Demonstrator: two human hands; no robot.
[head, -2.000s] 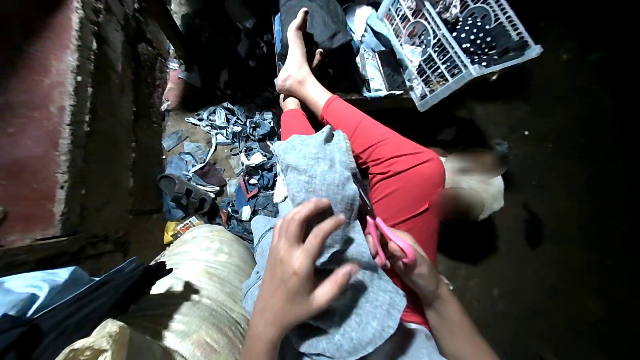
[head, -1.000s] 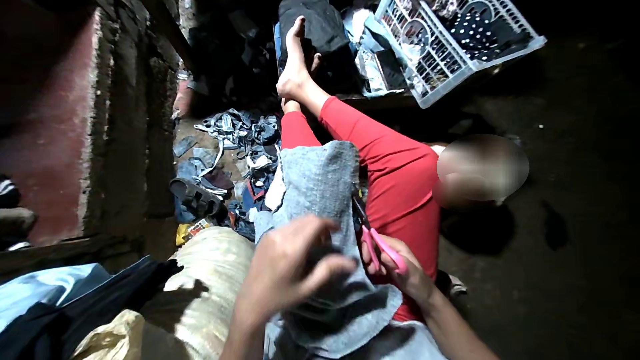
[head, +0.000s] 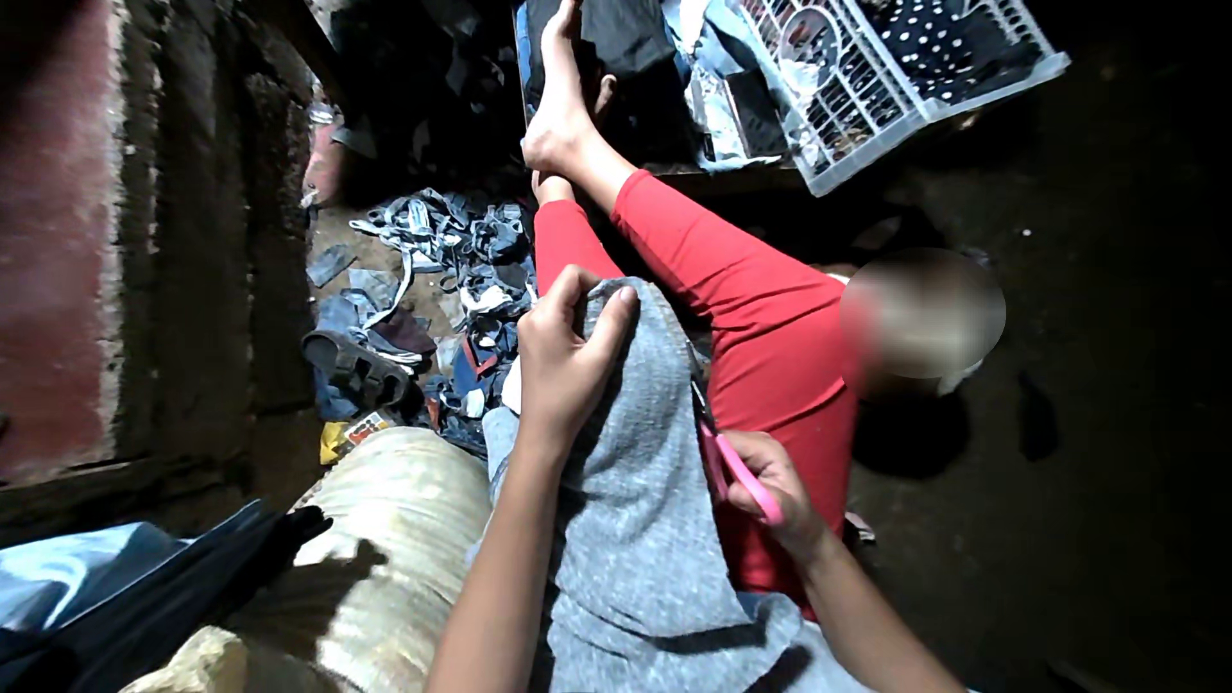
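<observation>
Grey knit fabric (head: 640, 500) lies over my lap and partly over my red trousers (head: 770, 356). My left hand (head: 573, 356) pinches its far edge between thumb and fingers. Along the fabric's right edge, my right hand (head: 775, 486) holds pink-handled scissors (head: 739, 472) by the handles. Their dark blades point away from me and lie at the cloth edge, the tips partly hidden.
A grey plastic crate (head: 866, 106) with dotted cloth stands at the upper right. Denim scraps (head: 452, 231) and a dark sandal (head: 356, 366) lie on the floor. A pale stuffed sack (head: 404, 539) is at my left, near a red wall (head: 53, 241).
My left hand has moved forward from the middle of the fabric and taken hold of its far edge. My right hand keeps the scissors at the right edge.
</observation>
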